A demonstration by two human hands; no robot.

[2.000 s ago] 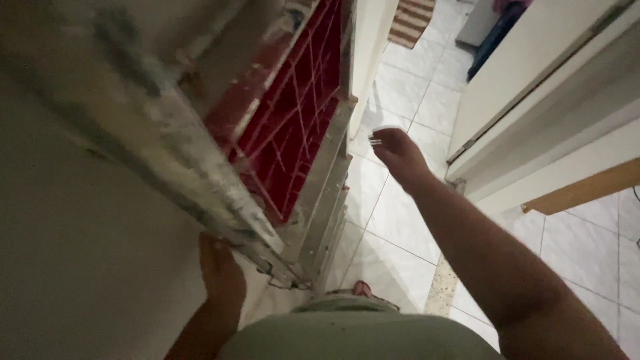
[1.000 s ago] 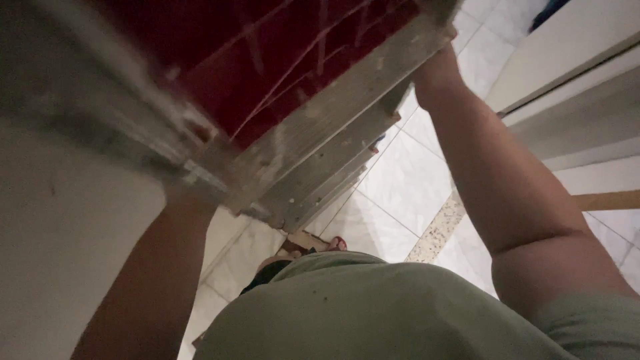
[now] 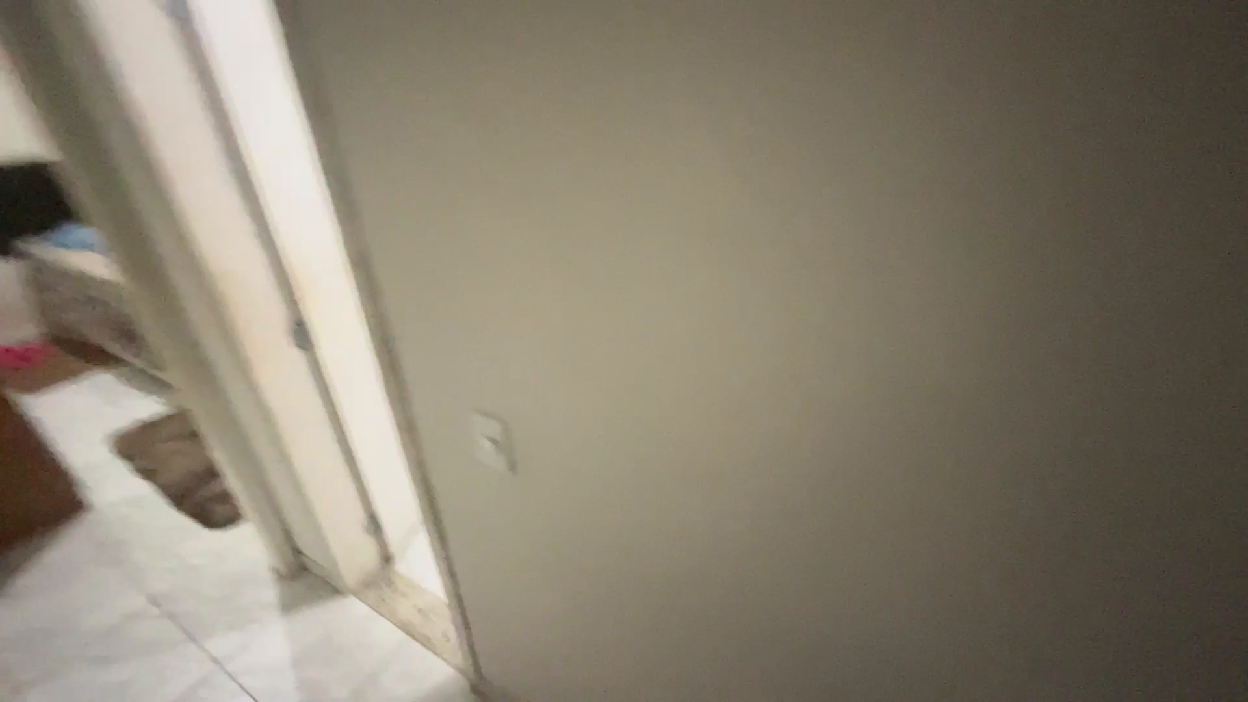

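Neither my left hand nor my right hand shows in the head view now, so what they hold or touch cannot be seen. A plain beige wall (image 3: 760, 331) fills the middle and right of the view. Low on it is a small wall plate (image 3: 492, 441), perhaps a socket or switch. Left of the wall stands an open doorway with a pale door frame (image 3: 195, 283) and a hinge (image 3: 301, 334). The picture is blurred.
A stone threshold (image 3: 414, 609) crosses the foot of the doorway. White floor tiles (image 3: 166, 604) spread at the lower left. Beyond lie a brown mat or cloth (image 3: 180, 463), a brown piece of furniture (image 3: 34, 478) at the left edge, and a bed-like piece (image 3: 93, 302).
The view has swung far round to a wall and doorway. Both hands and the metal-framed piece with red panels, which my hands touched one second ago, have left the view.
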